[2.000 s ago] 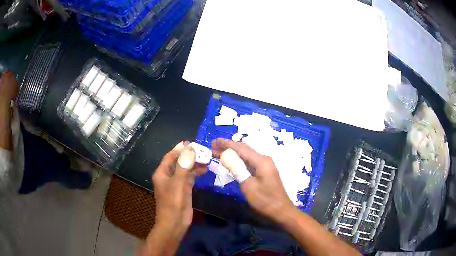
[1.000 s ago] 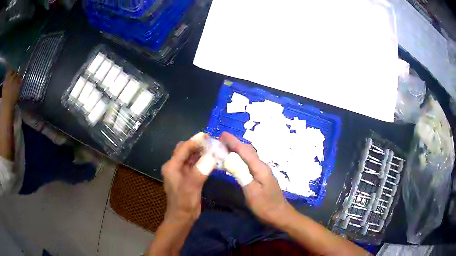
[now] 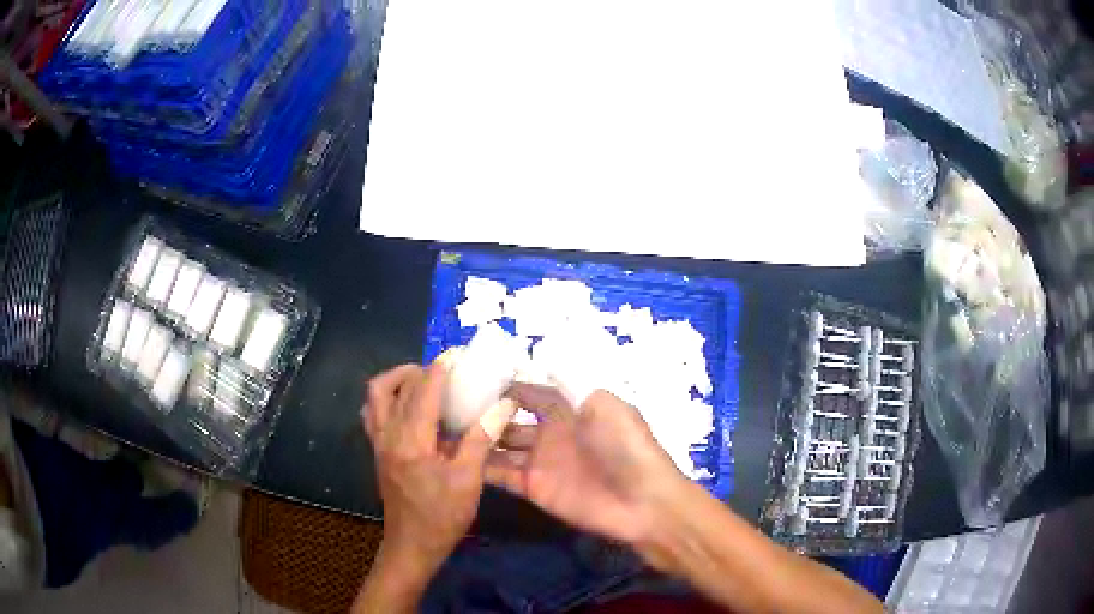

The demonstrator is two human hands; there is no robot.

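My left hand (image 3: pixel 414 438) holds a white body (image 3: pixel 482 369) between thumb and fingers, over the left edge of the blue parts tray (image 3: pixel 726 360). My right hand (image 3: pixel 588 462) is beside it, palm partly turned up, fingers curled near the body's lower end. Whether the right fingers grip anything is hidden by glare and overlap. Cream finger cots cover some fingertips. Small white plastic parts (image 3: pixel 648 372) lie in a loose heap in the blue tray, too bright to tell apart.
A clear blister tray of white bodies (image 3: pixel 192 300) is left, a clear blister tray of rod parts (image 3: pixel 854 432) right. Stacked blue trays (image 3: pixel 216 156) stand back left. A white sheet or tray (image 3: pixel 612 132) lies behind. A clear bag (image 3: pixel 990 360) is far right. A stool (image 3: pixel 306 546) is below.
The view has shifted, showing more of the stacked trays. The white body now stands clear of the fingers at its top. My right hand has turned its palm up.
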